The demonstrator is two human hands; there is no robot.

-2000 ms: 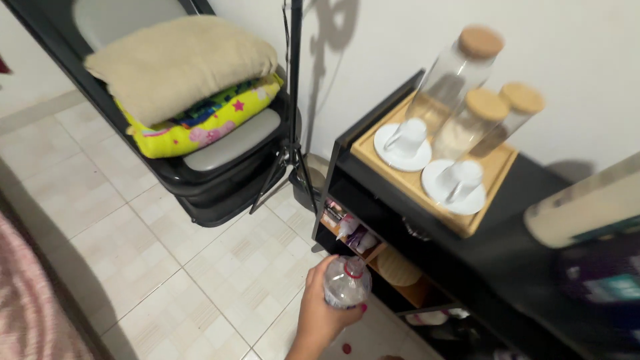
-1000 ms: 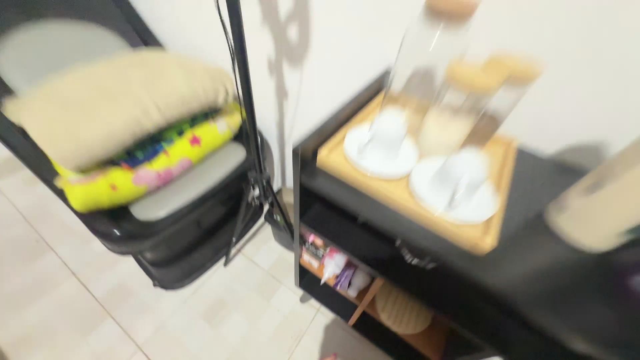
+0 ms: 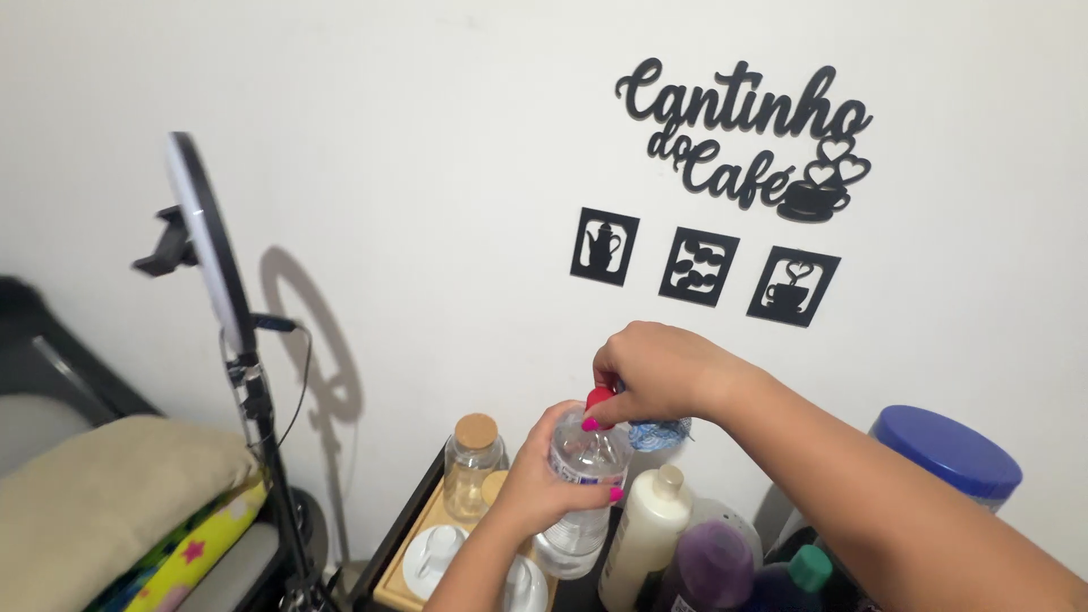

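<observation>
Above the black cabinet, my left hand (image 3: 552, 480) is wrapped around a clear plastic bottle (image 3: 586, 510) held roughly upright. The fingers of my right hand (image 3: 650, 374) pinch the red cap (image 3: 599, 399) at its mouth. A blue patterned cloth (image 3: 661, 434) hangs below my right palm, apparently held in the same hand. Whether the cap is seated on the neck cannot be told. Beside the bottle stands a white bottle with a pale cap (image 3: 650, 527).
Left of my hands, a wooden tray (image 3: 393, 574) bears a cork-lidded glass jar (image 3: 472, 476) and white cups on saucers (image 3: 433, 552). At right are a purple-topped bottle (image 3: 714, 561) and a blue-lidded tub (image 3: 948, 450). A ring light (image 3: 208, 246) stands left; black signs hang on the wall.
The view has swung up to the wall. Two seconds ago one hand held the clear bottle low beside the cabinet; now it is over the cabinet top, and my right hand has come to its cap.
</observation>
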